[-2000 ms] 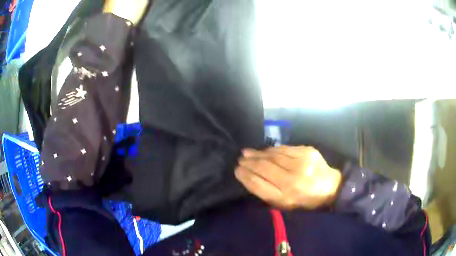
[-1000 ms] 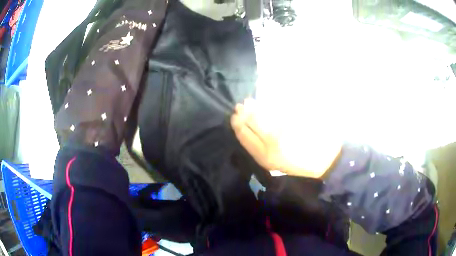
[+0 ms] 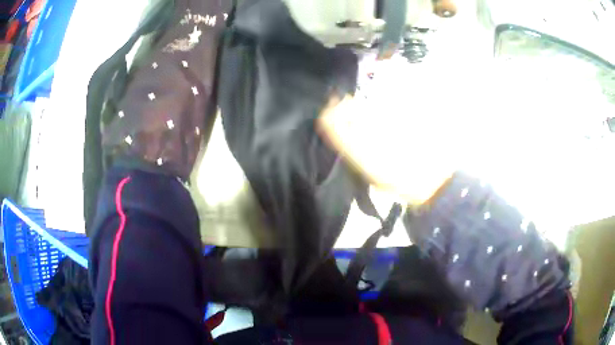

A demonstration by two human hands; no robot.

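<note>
A limp black cloth [image 3: 280, 128] lies across the white tabletop and hangs over its near edge toward the lap. My right hand [image 3: 367, 141] is at the cloth's right edge with its fingertips on it; the hand is washed out by glare. My left arm, in a dark star-patterned sleeve cover, reaches forward over the cloth's left side; my left hand is beyond the top edge of the picture. A narrow dark strap [image 3: 373, 246] hangs from the cloth over the table edge.
Metal machine parts [image 3: 398, 40] stand at the table's far side. A blue basket [image 3: 30, 256] holding crumpled black pieces is at lower left, and another blue crate [image 3: 44, 50] is at upper left. The white tabletop [image 3: 219, 175] glares strongly on the right.
The cloth and my right hand have moved forward, away from my body. My left hand has gone out of the picture. More machine parts and the hanging strap have come into view.
</note>
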